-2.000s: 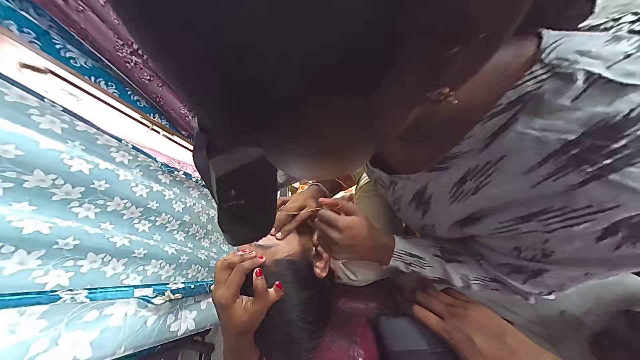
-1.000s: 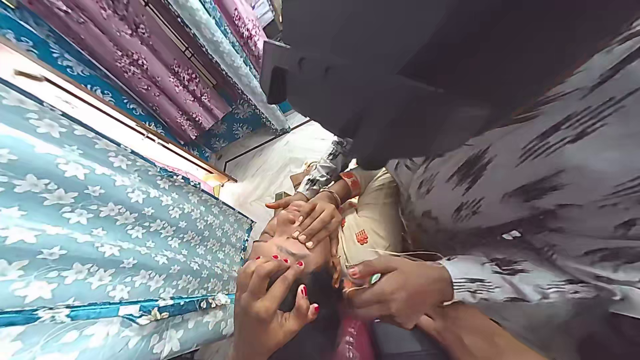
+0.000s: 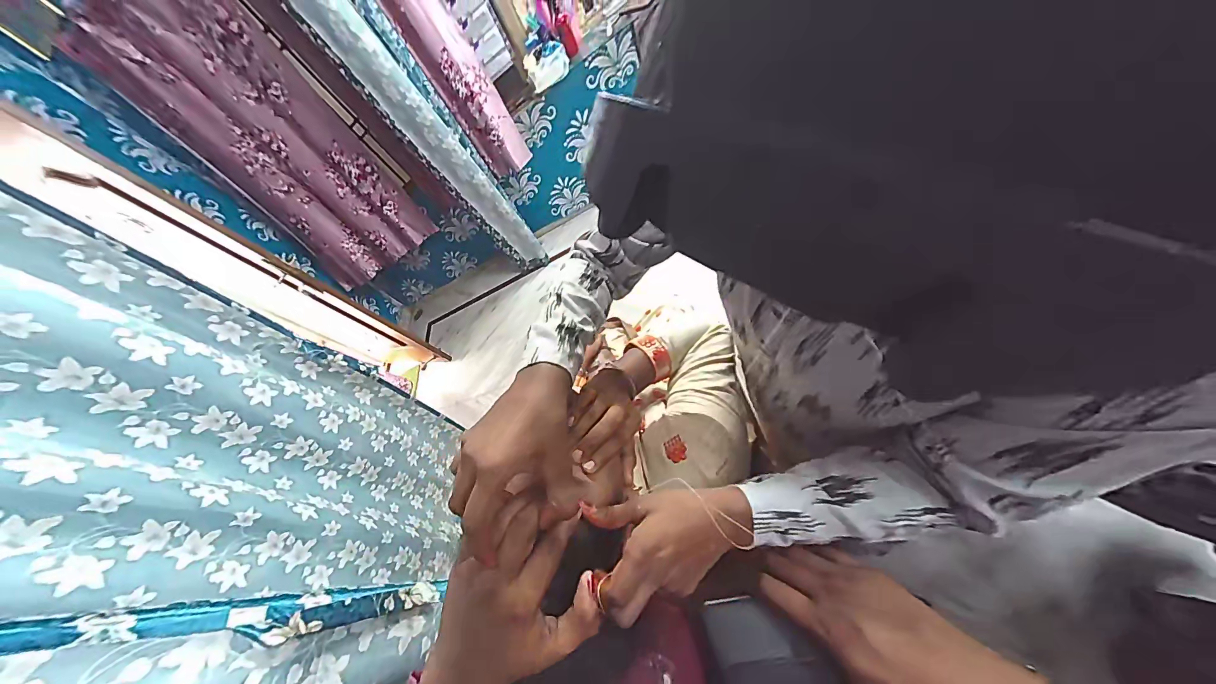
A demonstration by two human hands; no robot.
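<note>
My left hand (image 3: 513, 598), with red nails, reaches up from the bottom with fingers spread against the forehead of a reclined person, whose dark hair (image 3: 579, 560) is partly hidden. My right hand (image 3: 855, 608) lies flat at the lower right beside a dark grey padded surface (image 3: 760, 636), gripping nothing. A co-worker's hand (image 3: 527, 437) overlaps my left fingers. The co-worker's other hand (image 3: 665, 551), in a patterned sleeve, has a thin thread (image 3: 717, 513) by the wrist and is close to my left thumb. The reclined person's hand (image 3: 603, 418) is on their own face.
The co-worker's dark head or headwear (image 3: 912, 190) fills the upper right. A pale blue floral curtain (image 3: 190, 456) hangs at left, with pink floral curtains (image 3: 275, 142) farther back. The reclined person's cream trousers (image 3: 703, 408) extend beyond the face.
The co-worker's head has moved away from the face toward the upper right. One co-worker hand has come onto the face area over my left fingers. The view has shifted.
</note>
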